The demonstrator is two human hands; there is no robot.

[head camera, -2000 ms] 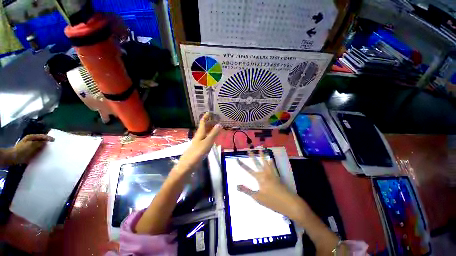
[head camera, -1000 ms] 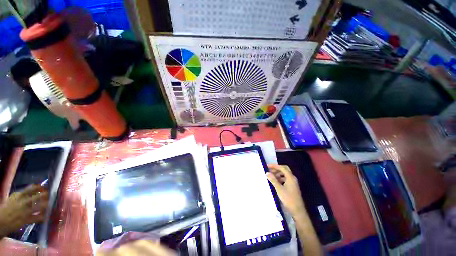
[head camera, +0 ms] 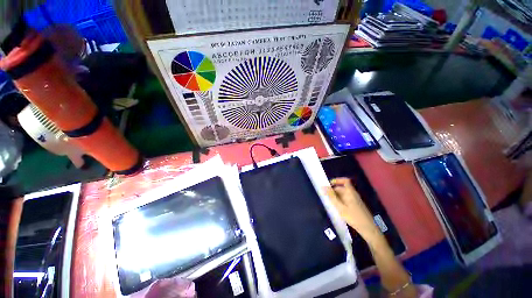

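Observation:
The central tablet (head camera: 294, 224) lies on white sheets, its face dark, with a small white label near its lower right. A thin black cable (head camera: 254, 152) loops at its top edge. My right hand (head camera: 352, 205) is beside the tablet's right edge, over another dark tablet (head camera: 379, 244), fingers loosely bent; nothing shows in it. Whether it touches the tablet's edge is unclear. At the bottom edge only a pink patch, seemingly my left sleeve, shows; my left hand is not visible. A glossy tablet (head camera: 175, 233) with strong glare lies left of centre on white sheets.
The test chart (head camera: 256, 87) stands behind the tablets. A fan (head camera: 49, 131) and an orange wrapped post (head camera: 73, 105) stand back left. A purple-blue lit tablet (head camera: 345, 127), a black tablet (head camera: 399, 121) and another lit tablet (head camera: 458, 201) lie right. Another tablet (head camera: 42, 244) lies far left.
The central tablet's screen has gone from white to dark. My right hand has moved off the screen to its right side. My left hand has dropped out of view. The other person's hand at far left has gone.

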